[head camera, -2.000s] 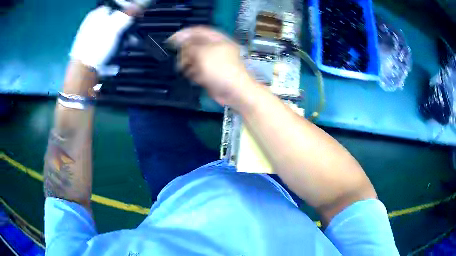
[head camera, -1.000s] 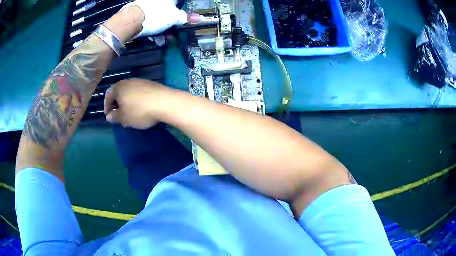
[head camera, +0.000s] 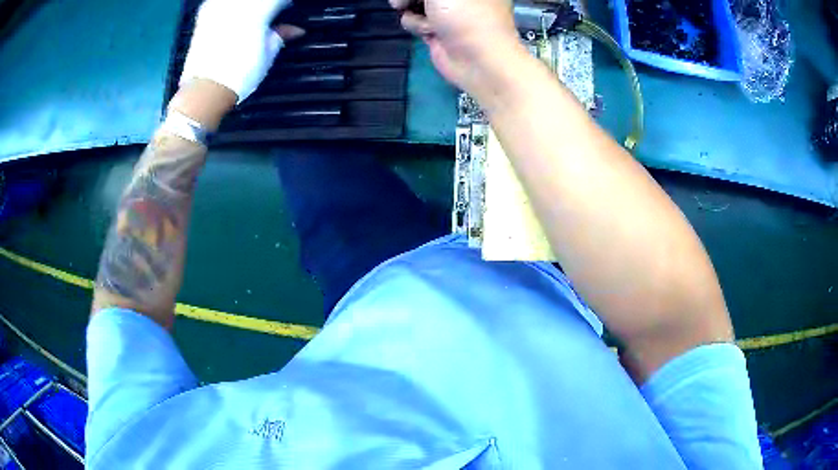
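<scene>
My left hand (head camera: 230, 46), in a white glove, is over the left part of the black slotted tray (head camera: 381, 124); its fingers reach the picture's top edge, and any grip is hidden. Black tubular units (head camera: 308, 83) with silver ends lie in the tray's rows. My bare right hand (head camera: 469, 37) is at the top edge, between the tray and the press fixture (head camera: 574, 69). Its fingers are curled and partly cut off by the edge; I cannot tell whether they hold anything. My right forearm covers part of the fixture.
A blue parts bin (head camera: 680, 66) with small black parts stands right of the fixture, beside a clear plastic bag (head camera: 764, 50). A yellowish air hose (head camera: 636, 96) curves from the fixture. The fixture's cream front plate (head camera: 510, 207) reaches my waist. Blue crates (head camera: 55, 413) are at lower left.
My left hand has gone from the fixture back to the tray. My right hand has moved from the tray's near part up towards the fixture. The whole view has shifted.
</scene>
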